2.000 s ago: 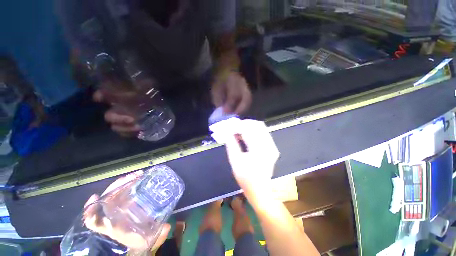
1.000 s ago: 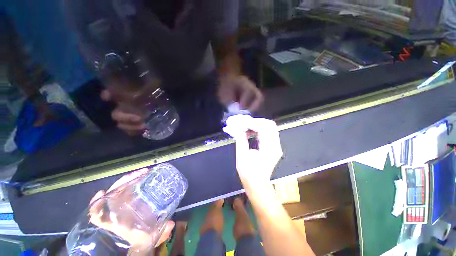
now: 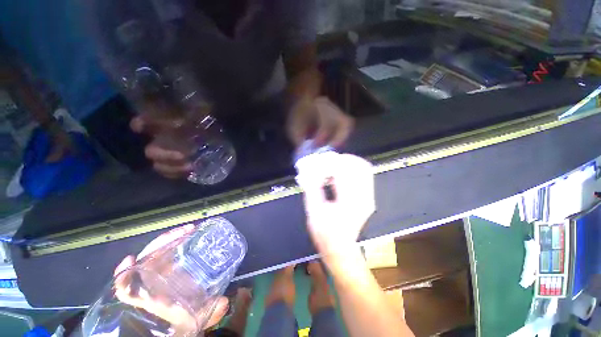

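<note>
My left hand (image 3: 142,280) holds a large clear plastic bottle (image 3: 211,253) at the lower left, its base towards the dark grey lower frame (image 3: 448,168). My right hand (image 3: 343,197) pinches a small crumpled white cloth (image 3: 315,161) against the black screen (image 3: 250,125), just above the pale gold edge trim (image 3: 151,224). Both hands, the bottle and the cloth are mirrored in the screen. Whitish marks (image 3: 279,189) show near the trim, left of the cloth. The fingertips on the cloth are overexposed.
Below the frame are open cardboard boxes (image 3: 431,263), a green floor and bare legs. At the right, a green-topped table (image 3: 494,263) holds papers and a device with keys (image 3: 552,257). A white, green and yellow label (image 3: 583,105) sits at the screen's right corner.
My right hand and the cloth have moved right along the trim since two seconds ago, uncovering the whitish marks. My left hand still holds the bottle in nearly the same place.
</note>
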